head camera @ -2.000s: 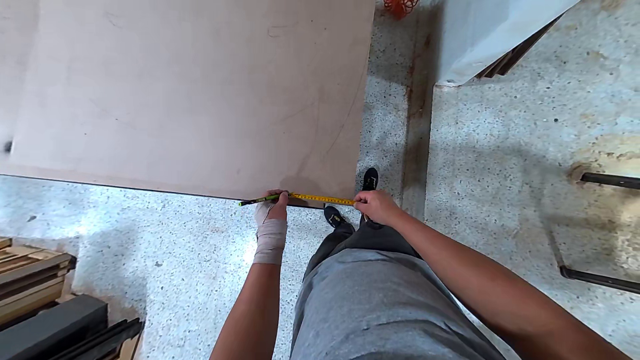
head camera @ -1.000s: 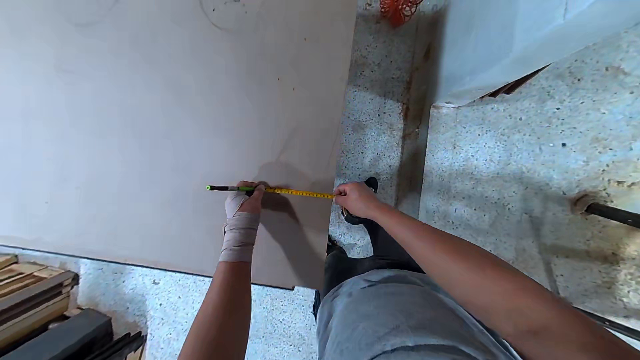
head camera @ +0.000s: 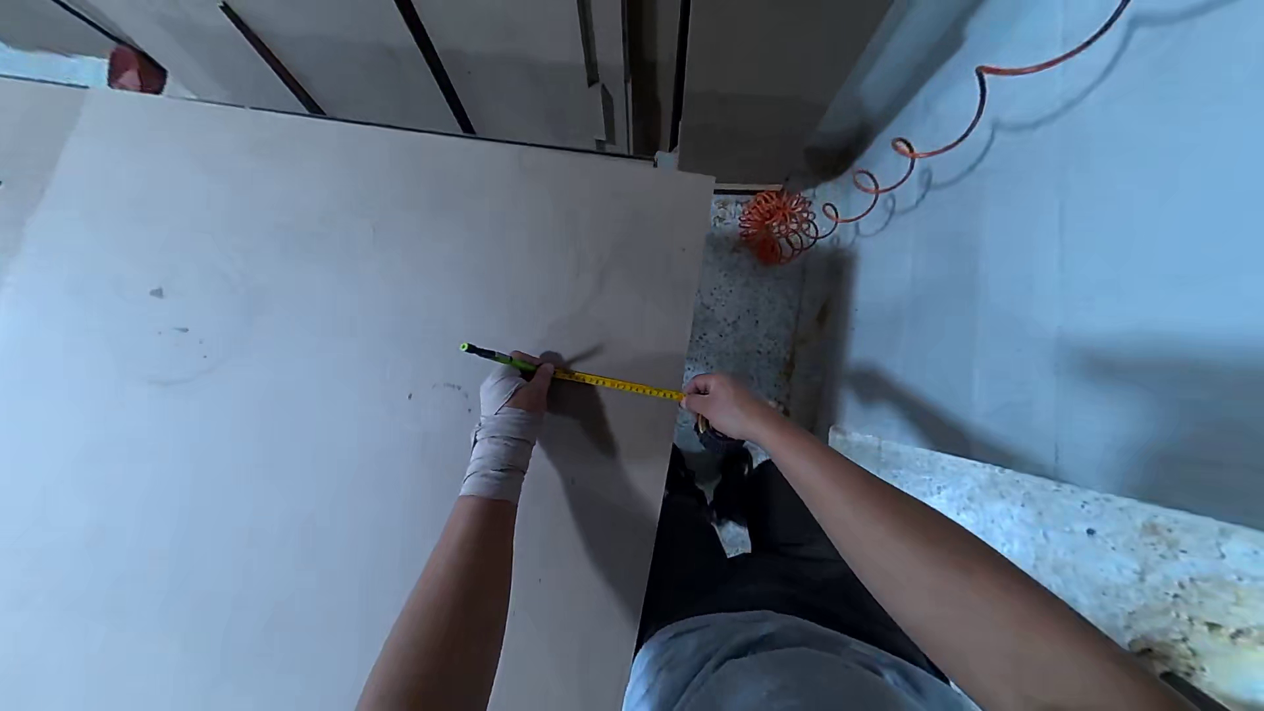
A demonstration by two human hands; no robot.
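A large pale board (head camera: 326, 474) lies flat beneath my left arm. My left hand (head camera: 520, 387), its wrist and palm wrapped in a light bandage, holds a green and black pencil or pen (head camera: 486, 354) together with the end part of a yellow tape measure (head camera: 622, 384). The tape runs over the board to its right edge. There my right hand (head camera: 721, 403) pinches the tape between thumb and fingers; the tape's case is mostly hidden below that hand.
An orange coiled hose (head camera: 778, 227) lies beyond the board's right edge and rises along a pale panel (head camera: 1047, 296). More panels (head camera: 523, 74) with dark strips stand past the far edge. Speckled floor (head camera: 1106, 553) shows at the lower right.
Both hands have moved from the board's near edge to farther along its right side, with the tape still stretched between them. The view has shifted forward.
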